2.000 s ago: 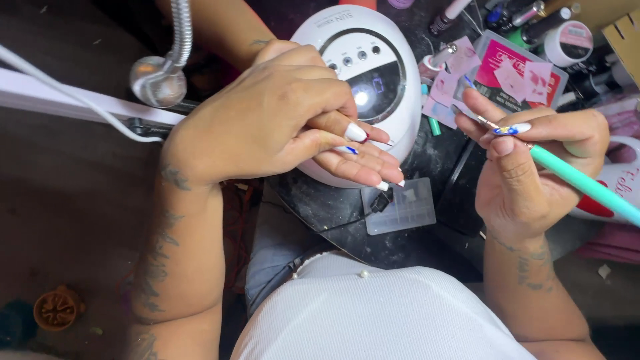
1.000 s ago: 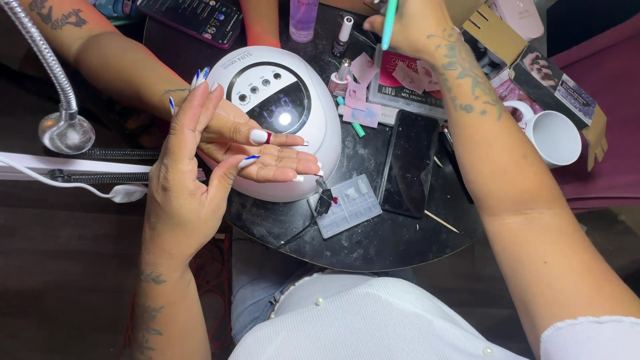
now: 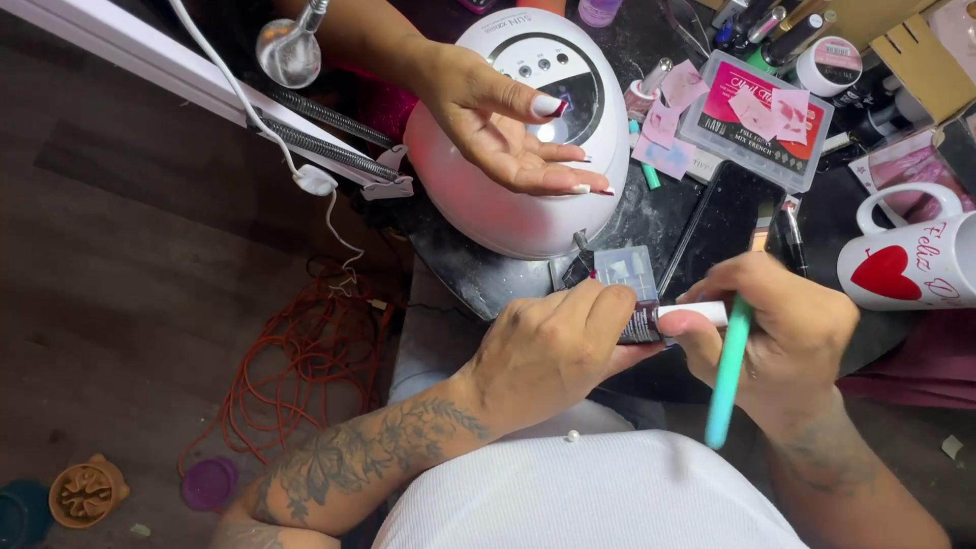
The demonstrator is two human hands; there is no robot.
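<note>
My left hand (image 3: 549, 351) is closed around a dark nail polish bottle (image 3: 642, 323) near the table's front edge. On the bottle's white cap (image 3: 698, 313) are the thumb and fingers of my right hand (image 3: 770, 335). A teal-handled brush (image 3: 728, 374) is also in my right hand, its bristles pointing away from me. Beyond them, another person's hand (image 3: 507, 122) is held palm up over a white nail lamp (image 3: 488, 221), its long nails white with dark red tips. A clear compartment box (image 3: 627, 267) lies just behind the bottle.
A phone (image 3: 709, 221) lies beside the box. Farther right are a heart mug (image 3: 915, 259), a nail tip case (image 3: 801, 156), a pink polish bottle (image 3: 640, 99) and several bottles. A lamp arm (image 3: 335, 145) crosses the left side. An orange cord (image 3: 290, 358) lies coiled on the floor.
Both my hands have come together in front of the nail lamp, now with a polish bottle between them. My left hand has left the other person's hand. The brush has stayed in my right hand.
</note>
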